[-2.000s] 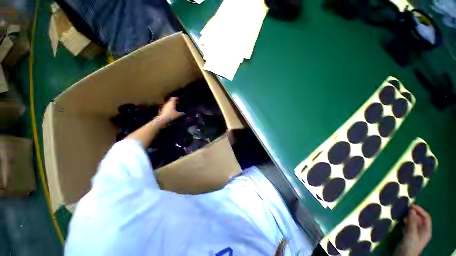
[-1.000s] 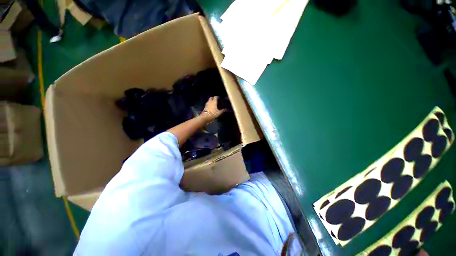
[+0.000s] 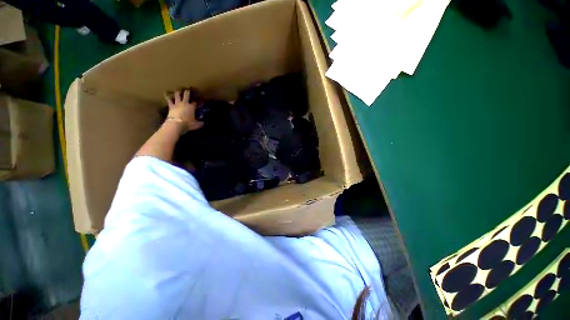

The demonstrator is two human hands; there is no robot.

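A large open cardboard carton [image 3: 194, 47] stands at the left of the bench. Loose black parts [image 3: 250, 140] lie in its bottom. My left hand [image 3: 182, 111] is inside the carton at the far left of the parts, fingers spread over them; I see nothing held in it. My right hand is out of the picture. Two pad sheets with rows of black ovals lie on the bench at the lower right: one pad sheet [image 3: 508, 245] and a second pad sheet [image 3: 531, 299] nearer me, cut off by the picture's edge.
The green bench [image 3: 450, 144] runs along the right. Pale backing papers [image 3: 381, 40] lie fanned near its edge beside the carton. Dark objects [image 3: 484, 9] lie at the bench's far side. Other cartons [image 3: 30, 137] stand on the floor at left. A person's dark-clothed leg shows at upper left.
My left hand has moved to the left across the parts and its fingers have spread. The view has shifted left towards the carton. My right hand, earlier at the nearer sheet, has left the picture.
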